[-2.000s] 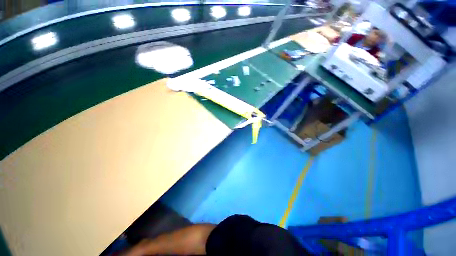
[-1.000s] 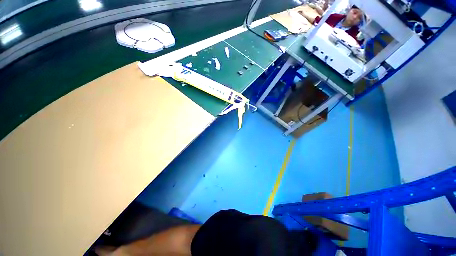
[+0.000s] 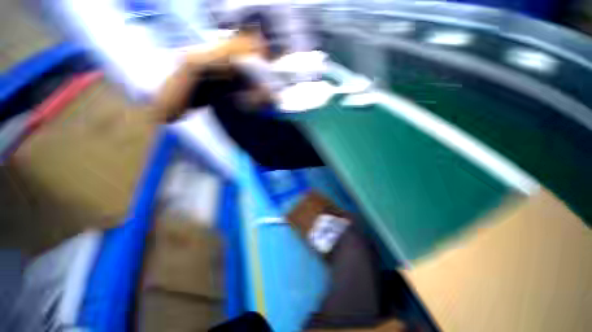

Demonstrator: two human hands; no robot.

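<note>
The view is strongly blurred. Nearest in front of me is the tan cardboard sheet (image 3: 513, 266) on the bench at the lower right. The green benchtop (image 3: 415, 168) runs away from it to the upper left. White housings (image 3: 305, 96) lie at the bench's far end beside another person. A strip of bare skin, perhaps my forearm, and a black rounded shape, perhaps clothing, show at the bottom edge. Neither of my hands can be made out. The caulking gun is not in view.
A person (image 3: 259, 123) in dark and white clothing is at the far bench end, arm bent. A brown carton with a white label (image 3: 326, 232) is below the bench. Blue rails and brown cartons (image 3: 180, 259) stand left on the blue floor. The conveyor (image 3: 480, 84) runs at the upper right.
The view has swung left along the bench. The caulking gun and the single housing on the conveyor have left the picture; the neighbouring person and white housings have come in.
</note>
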